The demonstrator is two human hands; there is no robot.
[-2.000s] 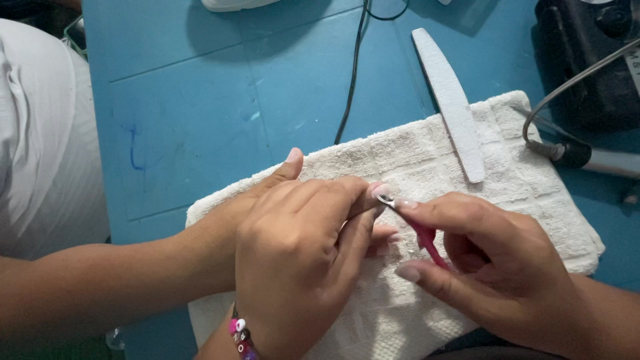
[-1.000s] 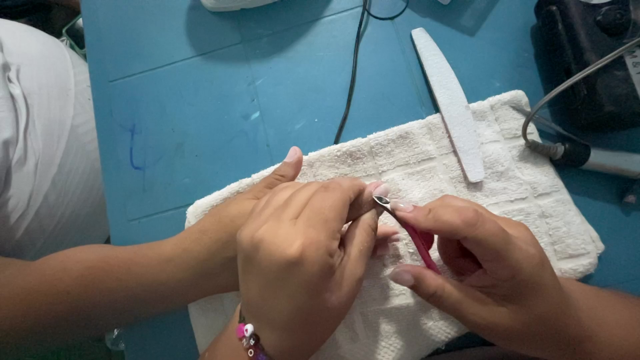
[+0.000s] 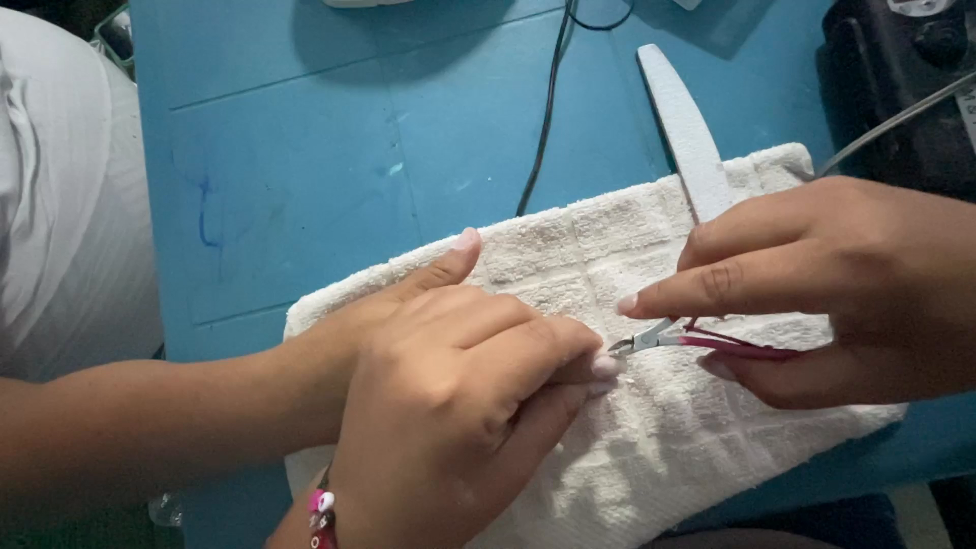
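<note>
My left hand [image 3: 450,396], with a beaded bracelet [image 3: 322,511] at its wrist, grips a finger of another person's hand [image 3: 427,278], whose thumb sticks up past my knuckles. In my right hand [image 3: 808,290] is a cuticle nipper [image 3: 671,338] with pink handles, its metal jaws at the tip of the held finger. Under the hands lies a white towel [image 3: 618,252]. A pale nail file [image 3: 686,130] rests partly on the towel, its lower end hidden behind my right fingers.
The blue table [image 3: 305,191] carries a black cable [image 3: 547,114] beyond the towel. A black device [image 3: 900,91] with a grey cord stands at the back right. White cloth [image 3: 69,191], seemingly a person's clothing, is at the left edge.
My right hand has moved up and turned, so the nipper now lies nearly level, where before its handles slanted down. It now covers the file's lower end. My left hand keeps its hold.
</note>
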